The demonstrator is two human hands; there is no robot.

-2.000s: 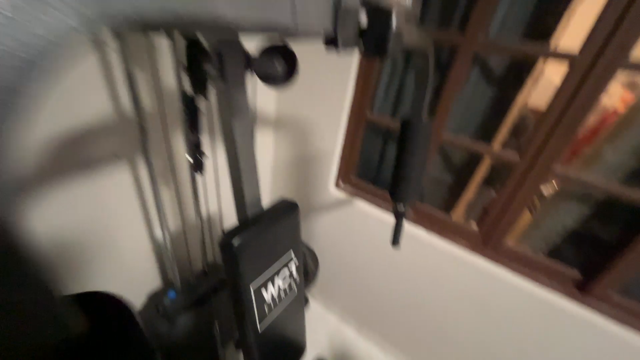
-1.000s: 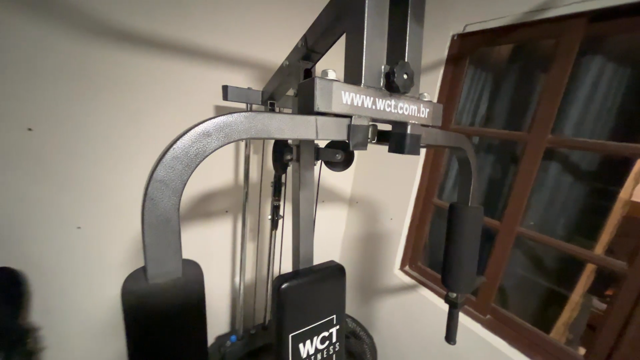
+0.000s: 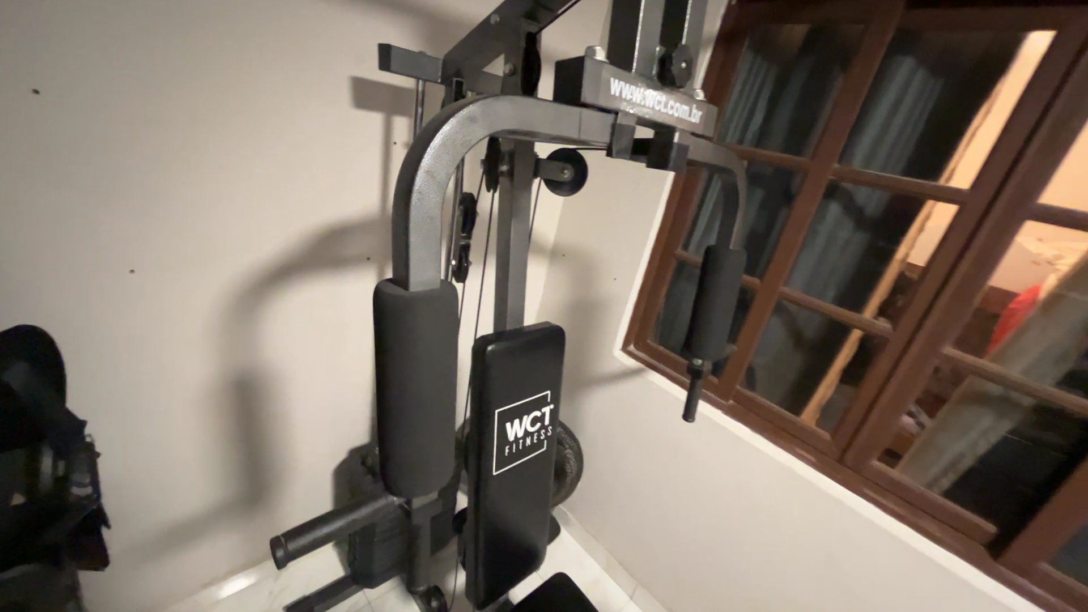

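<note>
Neither my left hand nor my right hand shows in the head view. In front of me stands a multi-station home gym with a grey steel frame. Its black padded backrest [image 3: 515, 463] bears the maker's name, WCT Fitness. A curved butterfly arm ends in a thick foam pad [image 3: 416, 387] at the left; the other arm's foam pad [image 3: 716, 303] hangs at the right, near the window. Cables run down behind the frame past a black pulley [image 3: 564, 172]. A black grip bar [image 3: 336, 530] sticks out at the lower left, and part of the seat [image 3: 557, 595] shows at the bottom edge.
A brown wooden-framed window [image 3: 812, 246] with several panes fills the right side. Pale walls [image 3: 170, 212] meet behind the machine. Dark items [image 3: 42, 459], too unclear to name, stand at the left edge. Light floor tiles [image 3: 246, 591] show below.
The view has swung and steadied, so more of the backrest, the grip bar and the floor shows. No hand appears in any frame.
</note>
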